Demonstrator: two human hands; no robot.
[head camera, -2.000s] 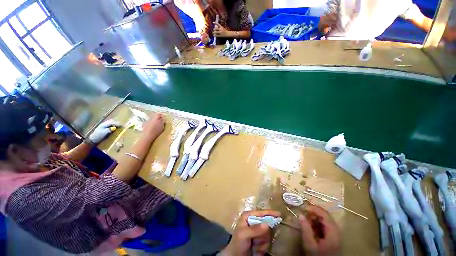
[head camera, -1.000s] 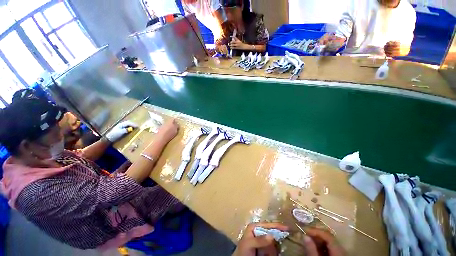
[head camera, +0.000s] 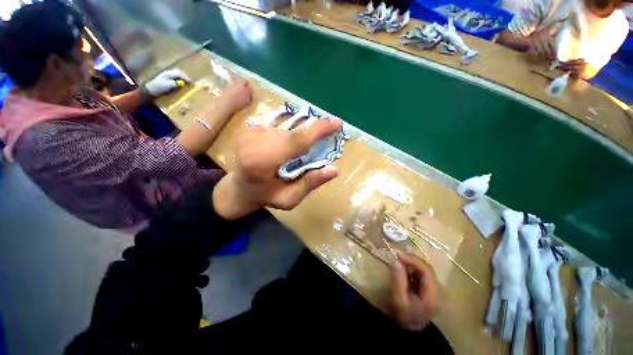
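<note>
My left hand (head camera: 267, 163) is raised over the left parts group, its fingers around a white moulded part (head camera: 312, 156) with dark lines along its edge; the rest of the part is hidden by the hand. My right hand (head camera: 413, 291) is low over the bench edge and holds a thin stick (head camera: 368, 247) between thumb and fingers, pointing up and left. A small white oval dish (head camera: 395, 231) lies just beyond the right hand. Thin pale sticks (head camera: 445, 255) lie beside the dish.
Several leg-shaped parts (head camera: 510, 277) lie at the right. A white pad (head camera: 484, 215) and white bottle (head camera: 475, 186) are by the green strip (head camera: 389, 104). A person (head camera: 90, 139) sits at the left. Another person's hands (head camera: 569, 67) and a blue bin (head camera: 479, 19) are across the strip.
My left hand has moved up and left with the part, from beside the dish to over the left parts group. My right hand stays near the dish with the stick. The view has tilted down.
</note>
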